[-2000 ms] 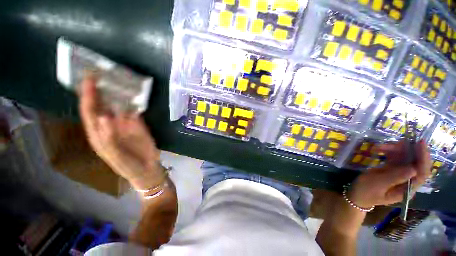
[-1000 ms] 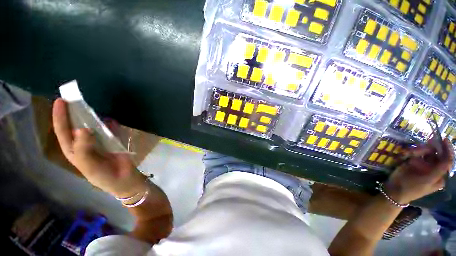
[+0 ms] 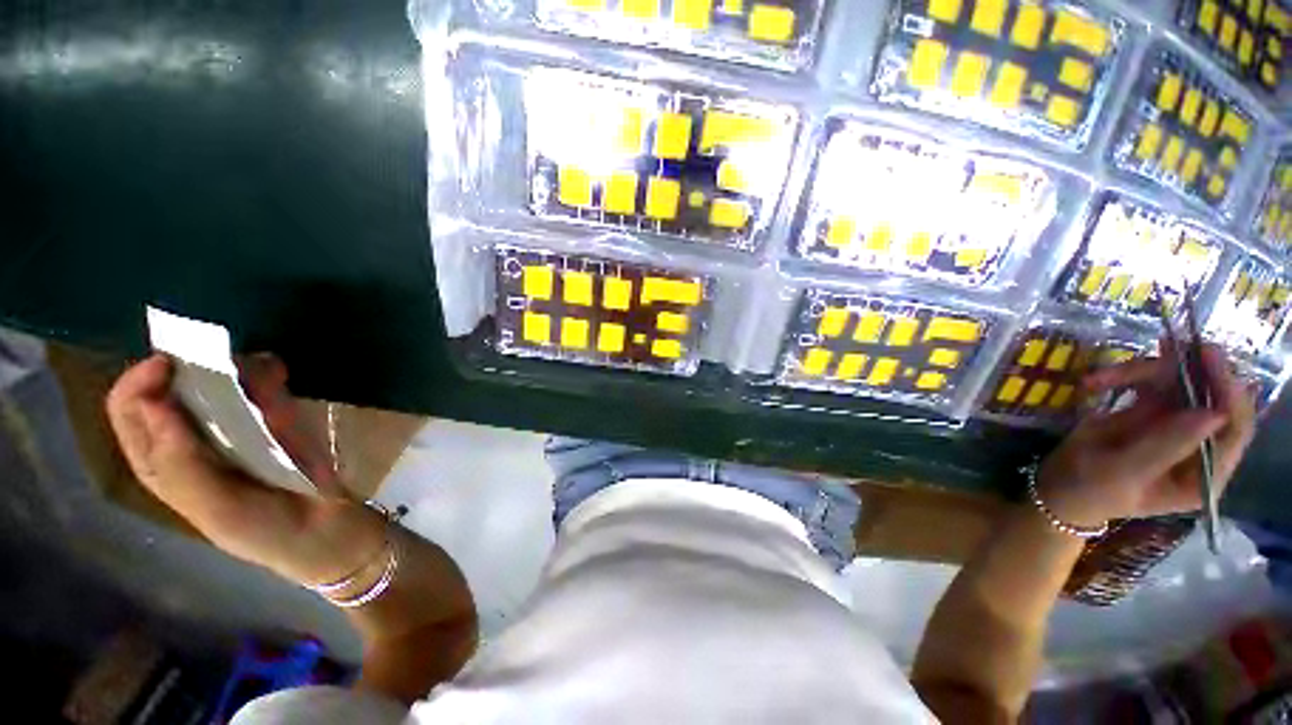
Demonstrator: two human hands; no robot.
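My left hand (image 3: 234, 460) holds the adhesive sticker sheet (image 3: 213, 390), a pale strip with a white end, in front of the bench edge at the left. My right hand (image 3: 1155, 446) holds the silver tweezers (image 3: 1206, 451) like a pen over the right part of the tray's near rows. The tweezer tips reach a board there; whether they touch it or hold a piece cannot be told. The clear blister tray (image 3: 747, 319) holds several dark circuit boards (image 3: 602, 312) with yellow pads. Strong glare whitens some boards.
The green bench top (image 3: 213, 170) extends left of the tray. Its front edge runs before my white shirt (image 3: 666, 609). A brown woven stool seat (image 3: 1126, 560) is below the bench at right. A blue plastic thing (image 3: 276, 663) is at lower left.
The view has shifted, first one way, then back. My left hand has lowered toward the bench edge with the sheet, now tilted. My right hand stays at the tray's right part with the tweezers.
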